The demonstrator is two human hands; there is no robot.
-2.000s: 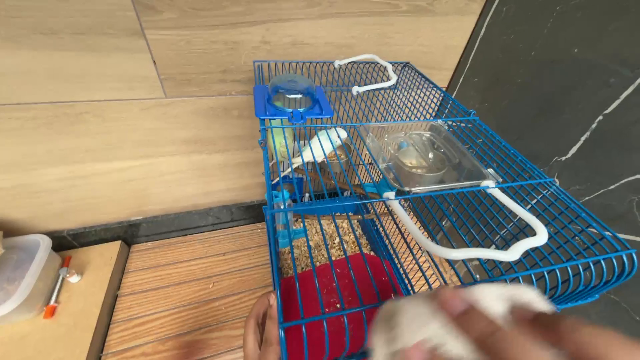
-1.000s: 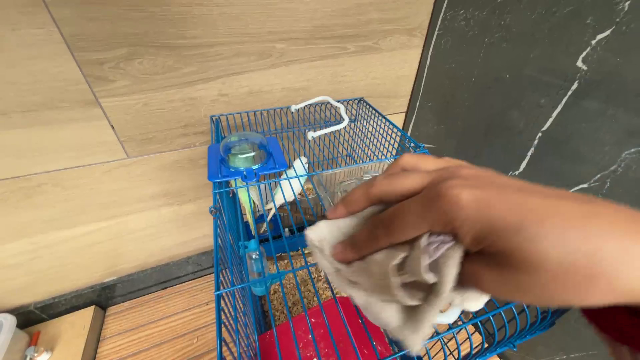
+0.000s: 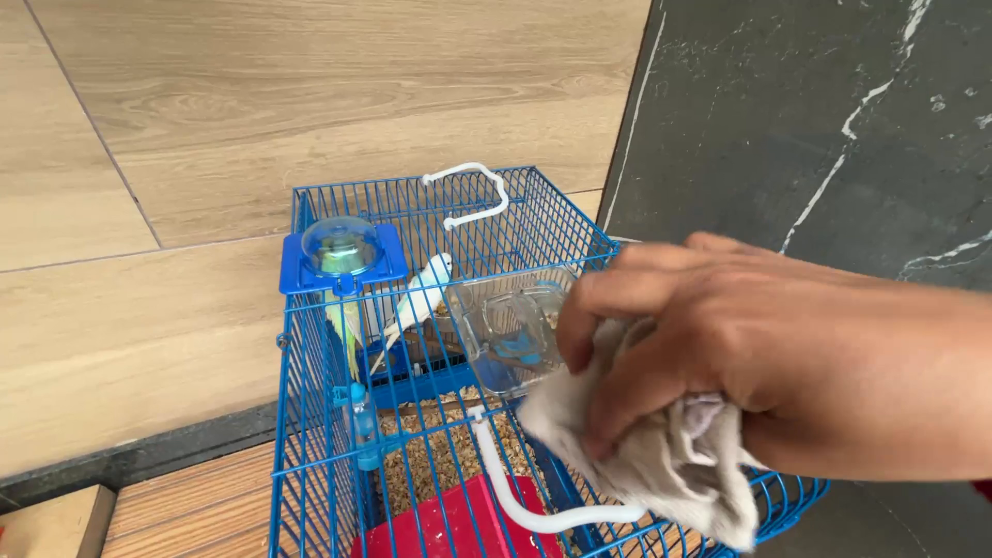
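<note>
My right hand (image 3: 721,349) grips a crumpled whitish cloth (image 3: 659,457) over the right side of a blue wire birdcage (image 3: 287,434). The cloth is close to the cage's top bars and a clear plastic tray (image 3: 496,333) set in the roof. Two white handles lie on the roof, the front one (image 3: 542,521) partly behind the cloth. Inside the cage, a white budgerigar (image 3: 421,298) perches beside a green-yellow one (image 3: 341,318), which is partly hidden under a blue holder with a clear dome (image 3: 341,248). My left hand is out of view.
A blue water bottle (image 3: 364,426) hangs at the cage's left side. Wood-chip bedding (image 3: 442,457) and a red object (image 3: 465,527) lie inside. Wood-look wall panels (image 3: 310,101) stand behind, a dark marble surface (image 3: 759,116) at right. A wooden board (image 3: 58,523) is at lower left.
Two seconds ago my left hand was at the cage's front left edge; it has gone out of view. My right hand with the cloth has come further into view above the roof.
</note>
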